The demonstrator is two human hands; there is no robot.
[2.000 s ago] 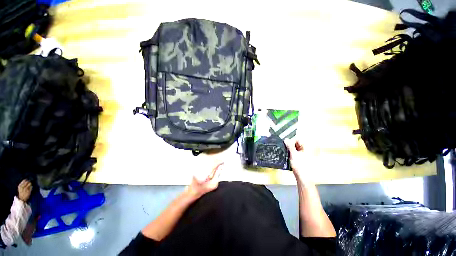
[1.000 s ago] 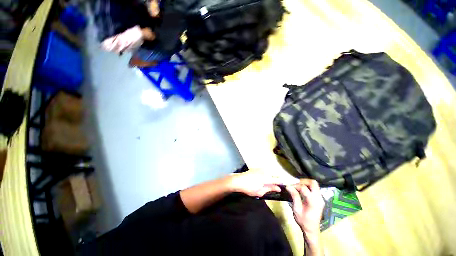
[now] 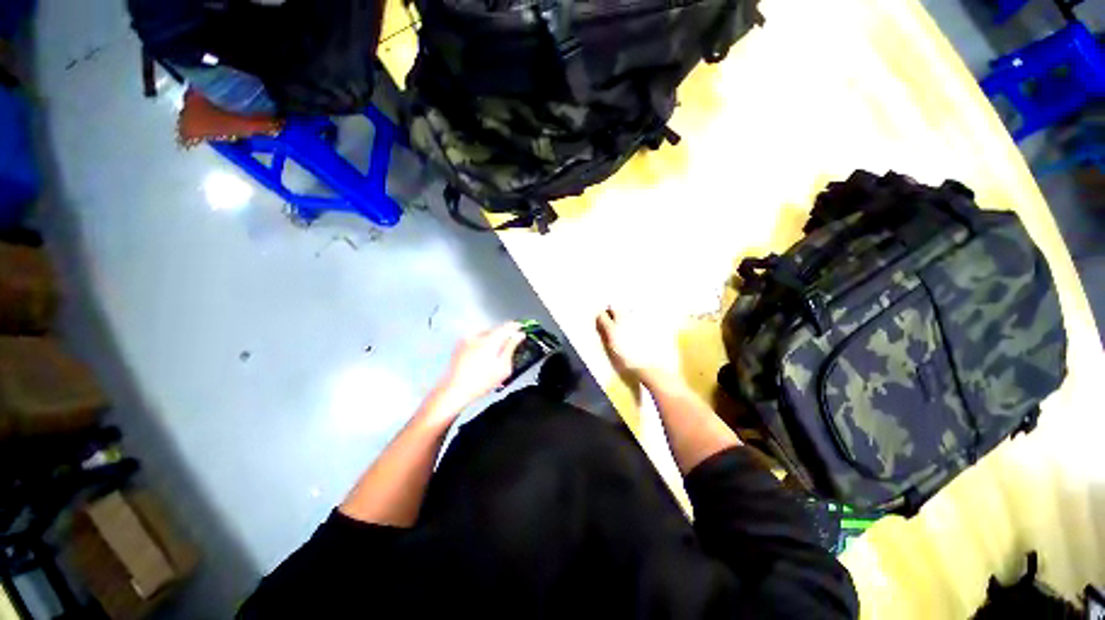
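Observation:
A camouflage backpack (image 3: 897, 363) lies on the pale yellow tabletop (image 3: 727, 170) at the right, front pocket up. My left hand (image 3: 482, 363) is over the floor beside the table edge, closed on a small dark card with green marks, likely a hang tag (image 3: 528, 350). My right hand (image 3: 630, 351) is at the table edge, left of the backpack, with nothing visible in it and its fingers partly hidden. Green-striped cards, a tag pile (image 3: 856, 524), show partly under the backpack's near edge.
More dark camouflage backpacks (image 3: 545, 109) are stacked at the top. A seated person (image 3: 279, 49) is cut off at upper left on a blue stool (image 3: 309, 164). Another blue stool (image 3: 1048, 79) stands at upper right. Cartons (image 3: 127, 545) are at lower left. A dark item (image 3: 1030, 600) is at lower right.
My hands, together at the near side of the backpack one second ago, are now apart. My left hand has the dark card; my right hand is at the table edge. The view has shifted.

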